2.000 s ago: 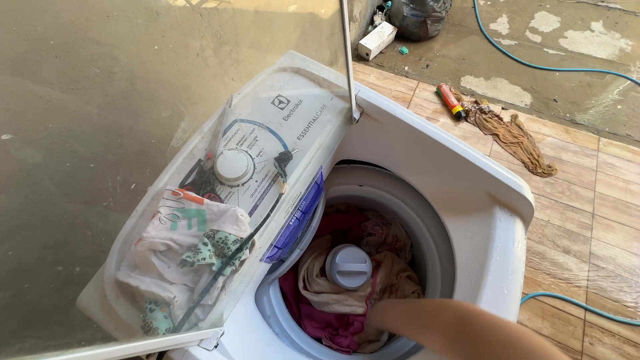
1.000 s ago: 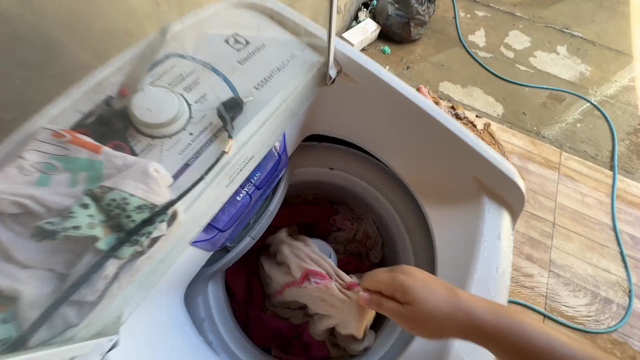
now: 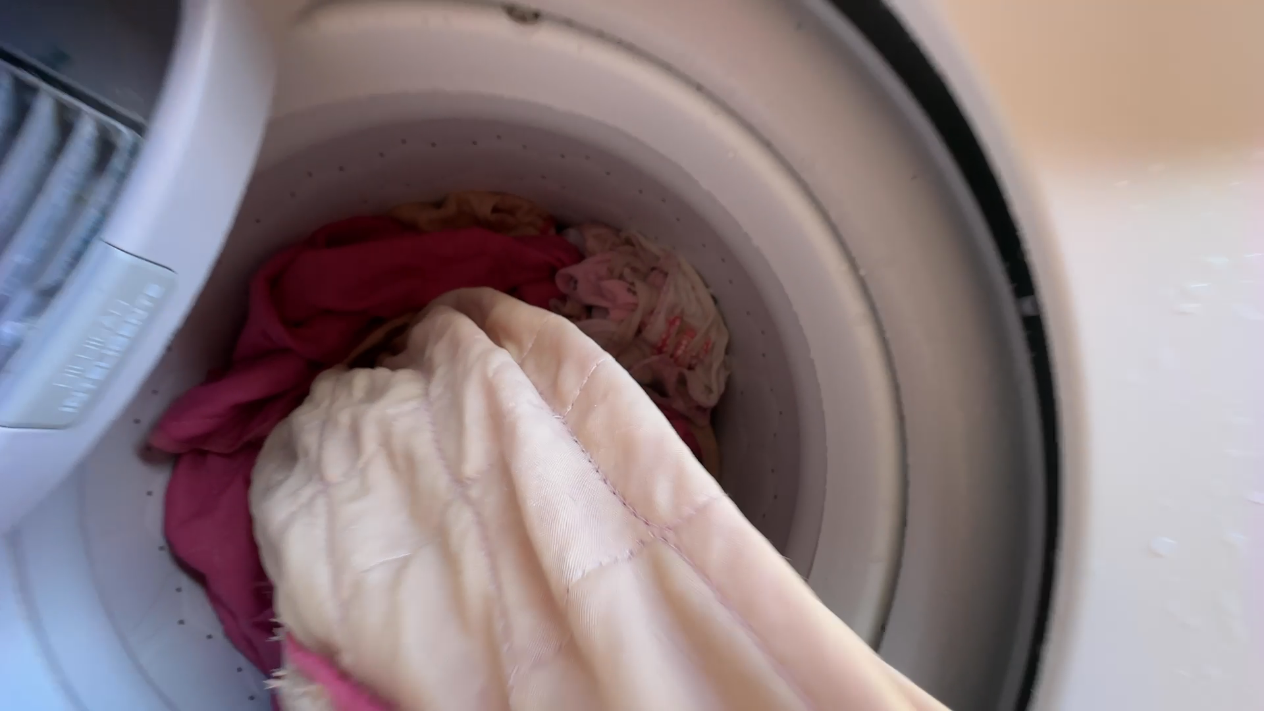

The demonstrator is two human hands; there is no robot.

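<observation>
A cream quilted cloth [image 3: 513, 494] with stitched seams and a bit of pink edging rises from the drum of a top-loading washing machine and stretches toward the lower right, out of the picture. Neither my left hand nor my right hand shows, so what holds the cloth is hidden. Behind and left of it lies crumpled magenta fabric [image 3: 336, 286]. A pale pinkish cloth with red marks [image 3: 662, 316] rests against the drum's far right side, and a bit of orange-brown cloth [image 3: 474, 209] lies at the back.
The perforated drum wall [image 3: 780, 434] curves around the laundry. At the left, a grey plastic part with a ribbed insert [image 3: 212, 188] overhangs the opening. The machine's white top [image 3: 1165, 474], with water drops, is at the right.
The view has moved much closer to the drum. My right hand, on the cream cloth one second ago, is out of sight. The cloth is now drawn out toward the lower right.
</observation>
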